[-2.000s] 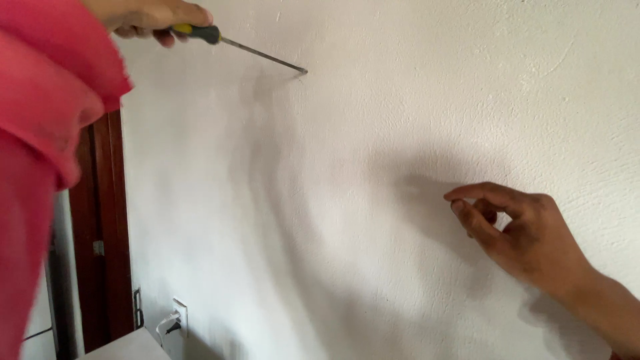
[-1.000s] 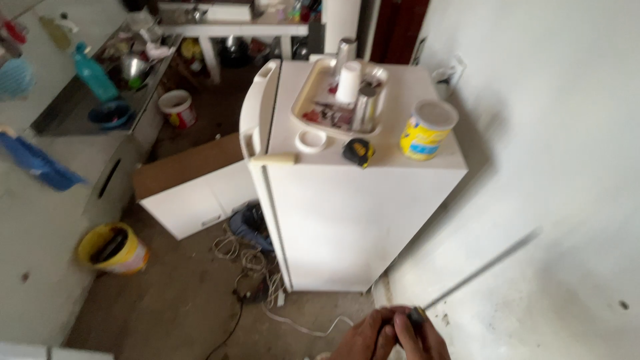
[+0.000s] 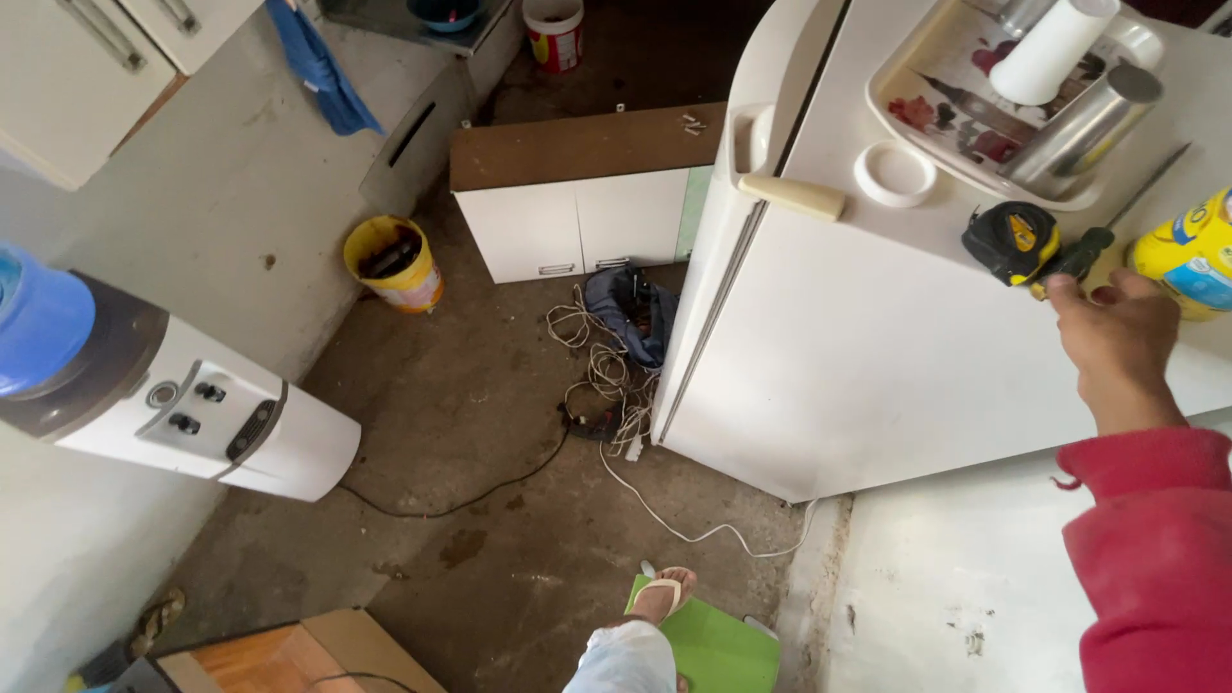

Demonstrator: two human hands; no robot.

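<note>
My right hand [image 3: 1121, 332], in a red sleeve, reaches in from the right edge to the top of the white refrigerator [image 3: 885, 356]. Its thumb and fingers are at the handle end of a screwdriver [image 3: 1085, 252], whose thin shaft points up and right across the fridge top. Touching or very close to the handle on its left is a black and yellow tape measure [image 3: 1009, 241]. Right of the screwdriver stands a yellow can [image 3: 1189, 252], partly cut off by the frame. A round white lid [image 3: 894, 174] lies farther left. My left hand is out of view.
A tray [image 3: 890, 72] with metal and white cups is on the fridge. On the floor are a white cabinet [image 3: 520, 226], tangled cords [image 3: 606, 371], a yellow bucket [image 3: 409, 274] and a cardboard box [image 3: 361, 640]. A water dispenser [image 3: 226, 414] stands left. My sandalled foot rests on a green platform [image 3: 722, 640].
The view has swung from the wall down to the fridge and floor. The screwdriver, earlier held in front of the wall, is now at the fridge top beside the tape measure. My left hand has left view.
</note>
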